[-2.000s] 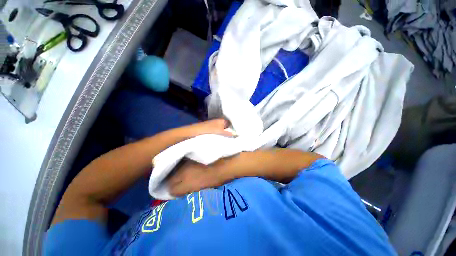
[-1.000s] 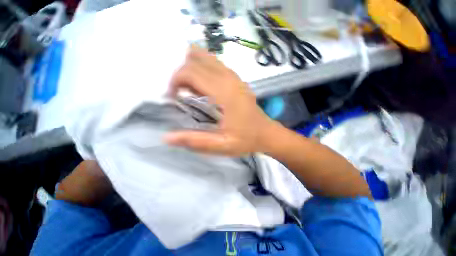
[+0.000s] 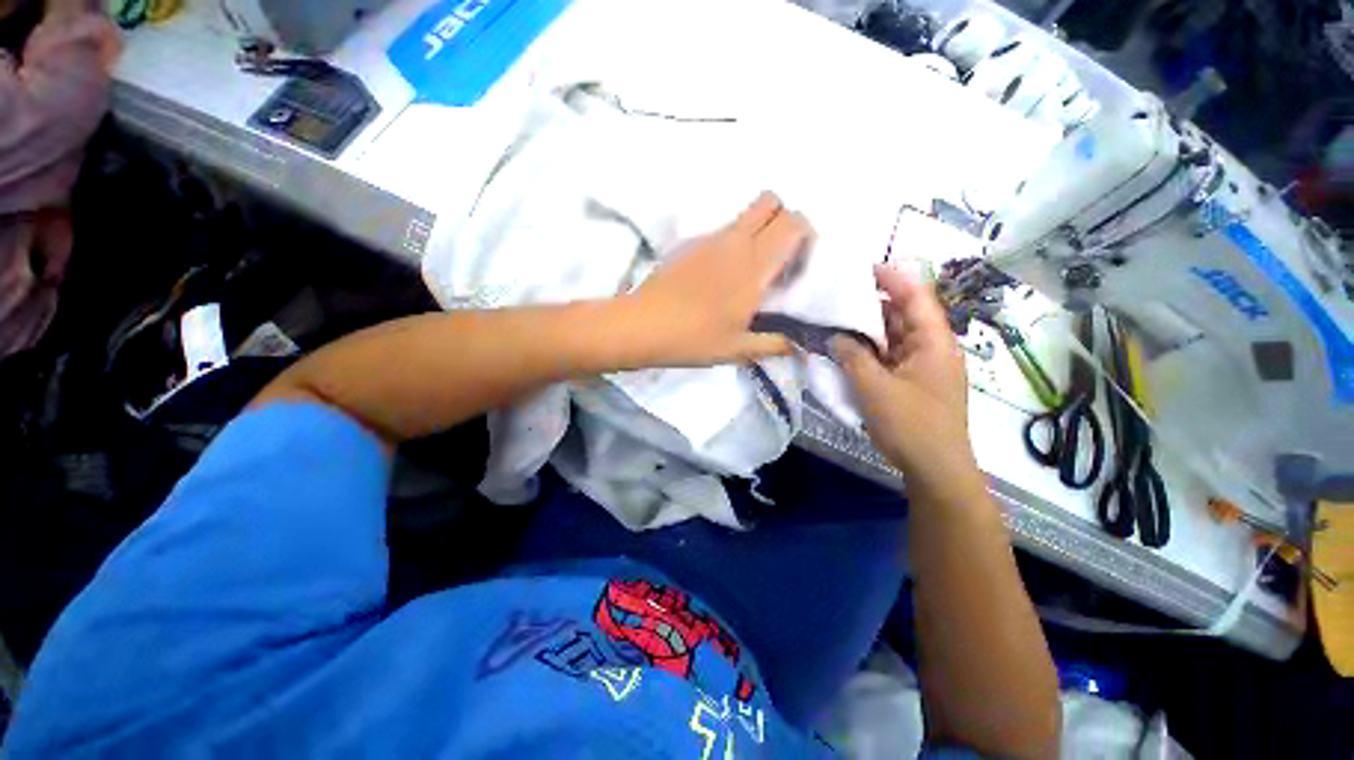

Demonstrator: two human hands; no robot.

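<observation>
A white garment (image 3: 550, 253) lies bunched on the white machine table and hangs over its front edge. A narrow dark grey fabric piece (image 3: 809, 330) shows between my hands. My left hand (image 3: 720, 290) rests on the garment with its fingers on the cloth at the grey piece. My right hand (image 3: 913, 364) holds the right end of the grey piece between thumb and fingers. Both hands are just left of the presser foot and needle area (image 3: 973, 290) of the white sewing machine (image 3: 1099, 178).
Black-handled scissors (image 3: 1136, 483), a second similar pair (image 3: 1066, 446) and green-handled snips (image 3: 1035, 368) lie right of the needle. A white strip (image 3: 1240, 594) hangs at the table's right end. Another machine's plate (image 3: 312, 112) is at upper left. Pale cloth (image 3: 876, 713) lies low at right.
The view has swung from the lap and pile to the table. The white garment is now on the table, and both hands have come together at the grey piece near the needle.
</observation>
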